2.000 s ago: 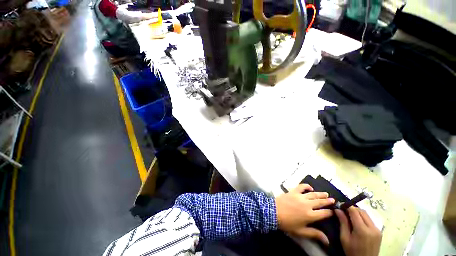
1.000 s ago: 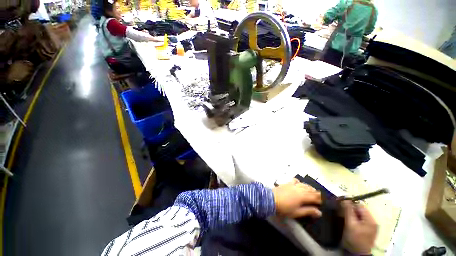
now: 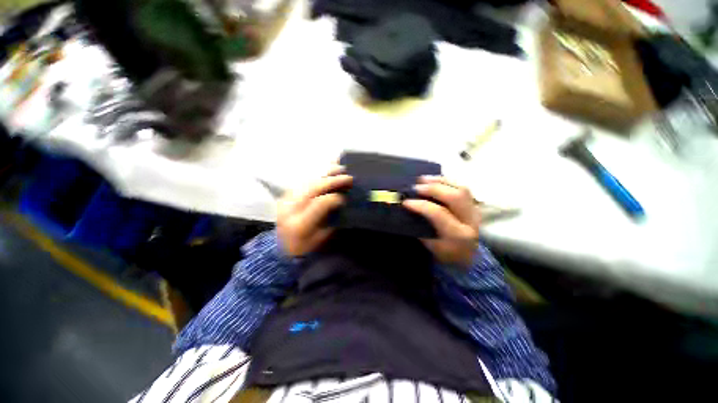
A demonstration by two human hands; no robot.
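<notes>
A black bag panel (image 3: 370,216) is held up in front of my body near the table's front edge. A small gold fitting (image 3: 385,197) shows near its middle. My left hand (image 3: 313,211) grips the panel's left side and my right hand (image 3: 449,216) grips its right side, fingers on top. My thumbs are hidden. A thin rod (image 3: 481,140) with a pale sheen lies on the table beyond my right hand. A stack of black panels (image 3: 391,59) stands farther back. The picture is blurred.
A hammer with a blue handle (image 3: 614,190) lies on the table at the right. Behind it is an open cardboard box (image 3: 586,102) of gold bits. A blurred dark green machine (image 3: 177,63) stands at the left. Blue crates (image 3: 67,197) are below the table's left edge.
The view has swung right and down. Both hands have lifted the panel off the board. My right hand has let go of the rod and now grips the panel. The gold fitting has come into view.
</notes>
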